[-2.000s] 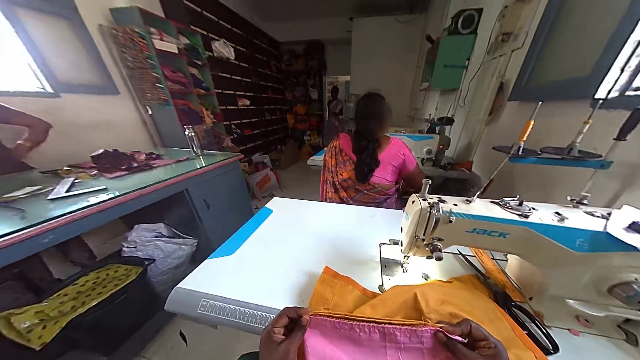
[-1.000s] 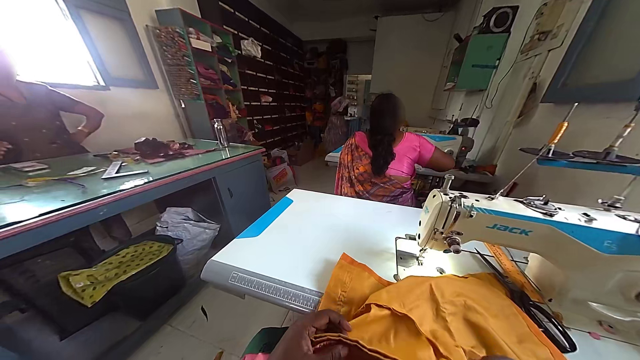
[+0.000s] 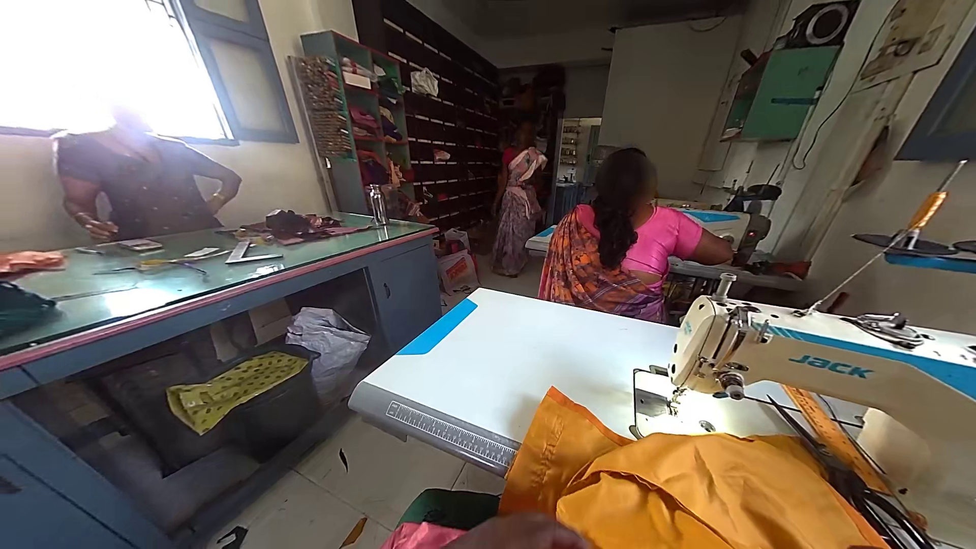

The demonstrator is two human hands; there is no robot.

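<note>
Orange-yellow cloth point(image 3: 686, 488) lies bunched over the front of the sewing machine table point(image 3: 549, 335), its darker orange edge at the left. The white and blue Jack sewing machine point(image 3: 823, 358) stands at the right, with the cloth in front of its lit needle area. Only the blurred back of my left hand point(image 3: 522, 532) shows at the bottom edge, against the cloth; its fingers are hidden or out of frame. Pink cloth point(image 3: 427, 536) and dark green cloth point(image 3: 450, 507) are just left of it. My right hand is out of view.
Black scissors point(image 3: 862, 488) and an orange ruler point(image 3: 835, 438) lie by the machine. A seated co-worker point(image 3: 633, 252) is ahead; another person point(image 3: 522, 198) stands behind. At left, a person point(image 3: 145, 183) stands at a glass-topped table point(image 3: 175, 282), above a black tub point(image 3: 282, 396).
The pink cloth between my hands is no longer spread over the orange cloth. My right hand has left the view and my left hand is lower. The view has swung left.
</note>
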